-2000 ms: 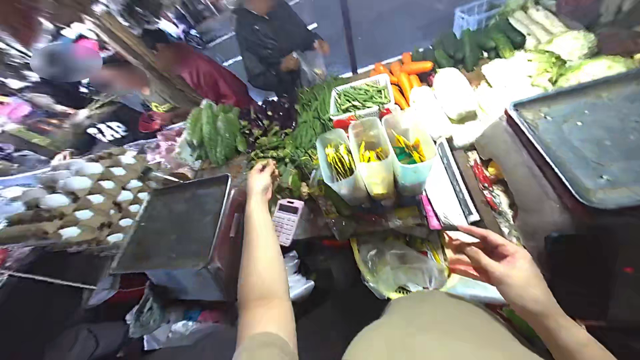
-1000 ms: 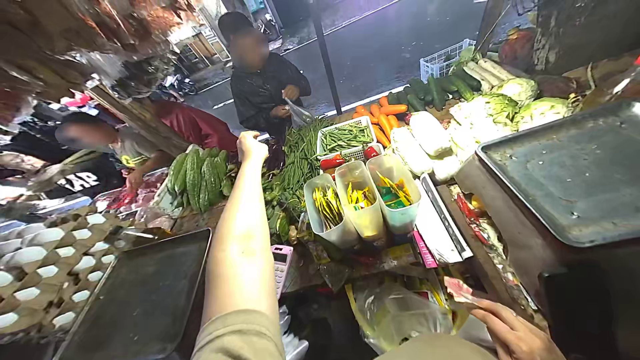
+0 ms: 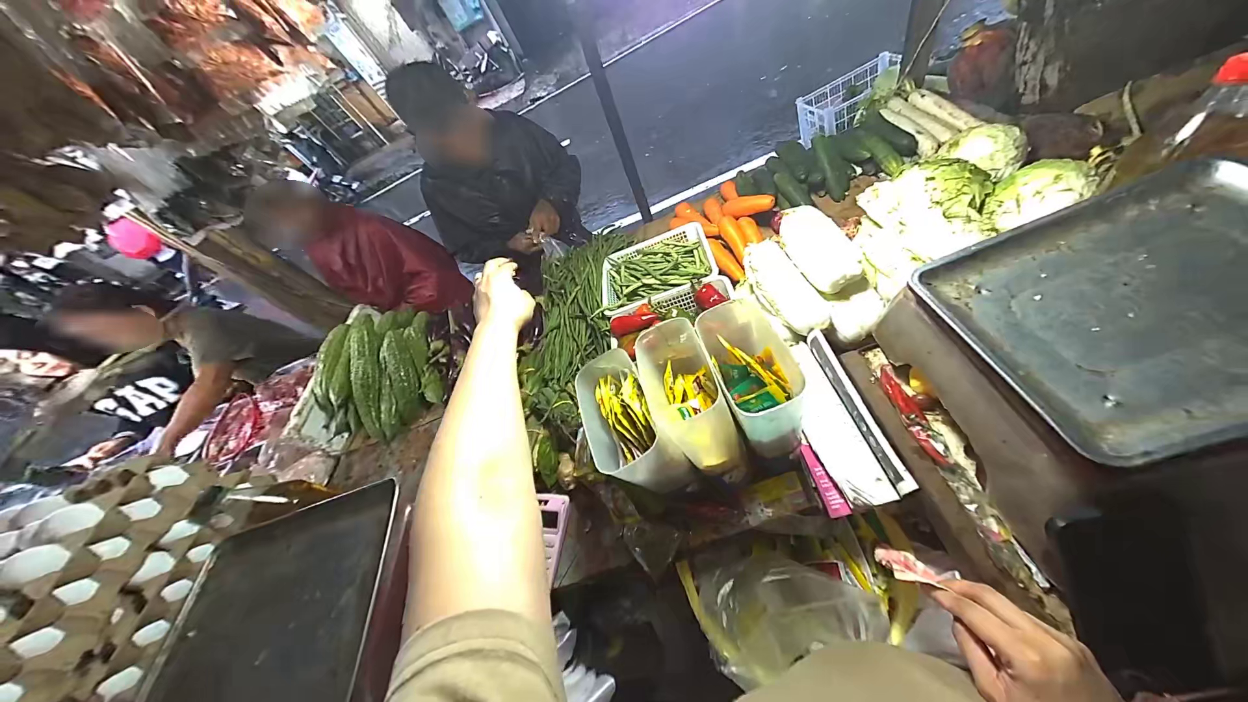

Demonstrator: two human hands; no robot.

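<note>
My left hand [image 3: 502, 292] is stretched out over the far side of the stall, close to a person in a dark jacket; its fingers are curled, and whether it holds something I cannot tell. Low on the right, my right hand [image 3: 1014, 634] pinches a folded reddish banknote [image 3: 909, 565] between thumb and fingers. Long green beans [image 3: 575, 312] lie just right of my left hand. Plastic containers [image 3: 689, 390] of yellow and green sachets stand between my hands. A pink calculator [image 3: 554, 531] is partly hidden by my left forearm.
Bitter gourds [image 3: 375, 370] lie at the left, above egg trays [image 3: 97, 565] and a dark metal tray [image 3: 283, 595]. Carrots [image 3: 726, 219], cucumbers [image 3: 829, 161] and cabbages [image 3: 951, 210] are piled beyond the containers. A metal tray [image 3: 1102, 312] is at the right. Several people are across the stall.
My left hand has moved forward from beside the leafy greens toward the person in the dark jacket. The reddish banknote shows in my right hand, which is lower in view than at first.
</note>
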